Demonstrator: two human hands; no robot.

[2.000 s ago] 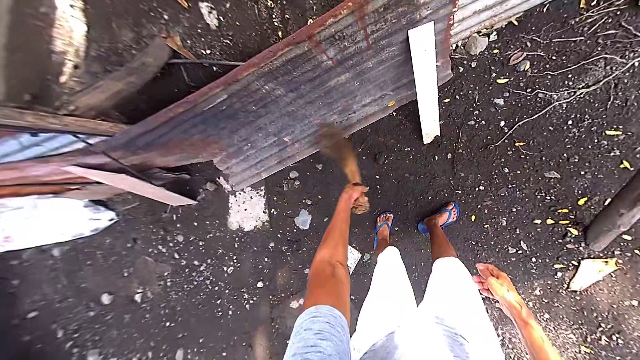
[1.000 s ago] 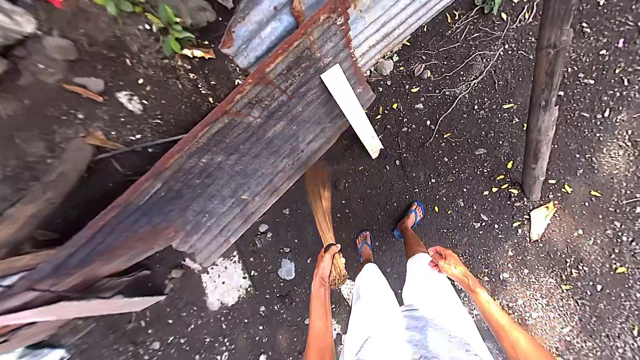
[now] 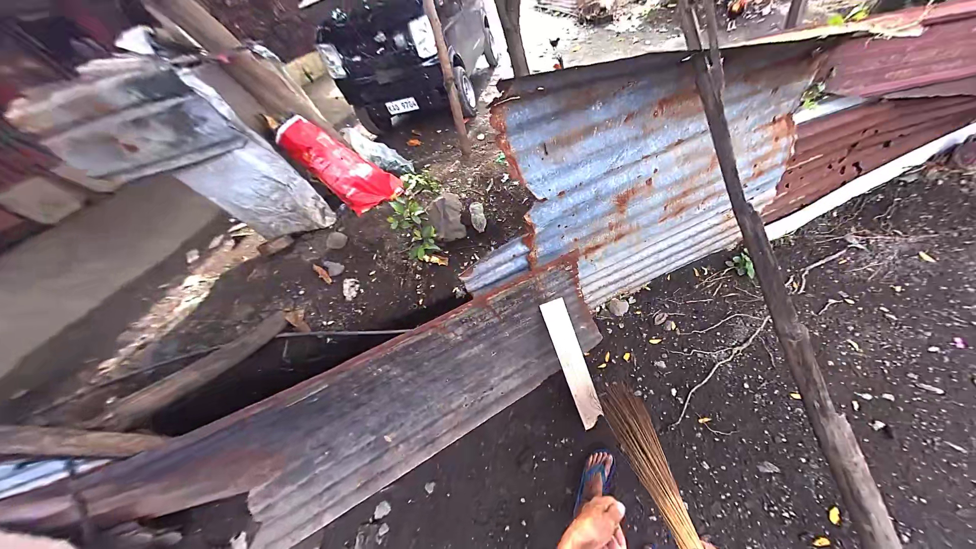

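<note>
My left hand point(image 3: 595, 524) is at the bottom edge, in front of my foot in a blue flip-flop point(image 3: 593, 474); its fingers are curled in and nothing shows in them. Just right of it, a stick broom point(image 3: 646, 457) slants up and left, bristles uppermost, their tips beside the lower end of a pale flat board point(image 3: 570, 362). A sliver of my right hand point(image 3: 708, 544) shows at the broom's lower end, closed on it; the rest is out of view. The board lies across the end of a dark, rusty corrugated metal sheet point(image 3: 427, 381).
A bluish rusty corrugated sheet point(image 3: 648, 175) stands behind, with a wooden post point(image 3: 785, 328) leaning across at right. A dark trench point(image 3: 252, 389) with a log point(image 3: 194, 374) runs behind the low sheet. Farther off are a red sack point(image 3: 335, 164), rocks point(image 3: 447, 217) and a parked black vehicle point(image 3: 381, 61).
The broom has passed from my left hand to my right and now lies right of the board's lower end. The view has tilted up, bringing in the standing sheet and vehicle.
</note>
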